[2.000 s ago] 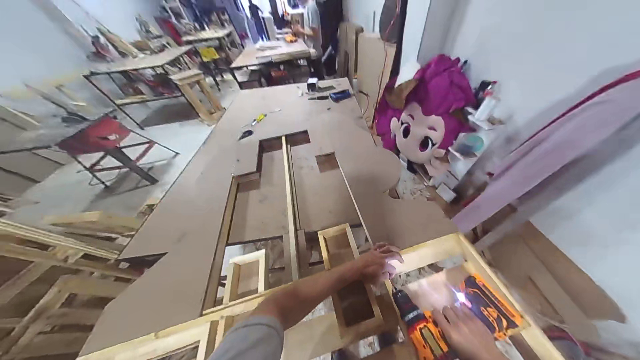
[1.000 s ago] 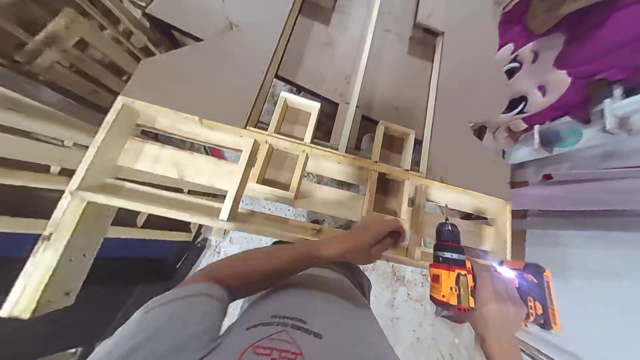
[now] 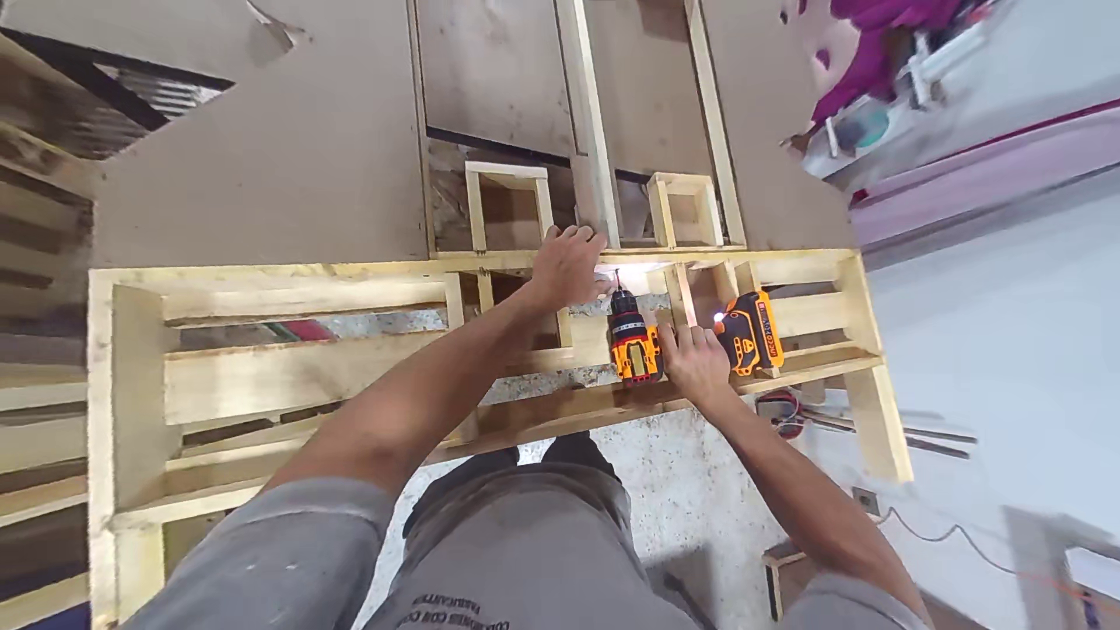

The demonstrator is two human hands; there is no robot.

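My right hand [image 3: 696,354] is closed around the grip of an orange and black cordless drill [image 3: 636,346], its work light lit. The drill's bit points away from me at the inner side of the long front rail [image 3: 367,269] of a wooden frame. Just left of the bit, my left hand [image 3: 569,267] rests over that rail, thumb near the bit; whether it holds a small part there cannot be told. Beyond the rail, two small wooden box frames, one left [image 3: 507,171] and one right [image 3: 687,182], stand against it.
A large cut board panel [image 3: 262,157] lies beyond the frame. Slatted wooden frames [image 3: 44,394] stand at the left. At the right are a white wall [image 3: 1006,350], a pink cloth [image 3: 980,188] and a purple-haired cartoon figure [image 3: 849,70]. A cable [image 3: 958,529] runs by the floor.
The drill in my right hand has moved left and forward, from nearer the frame's right part to the rail. My left hand has moved from the near side to the far rail.
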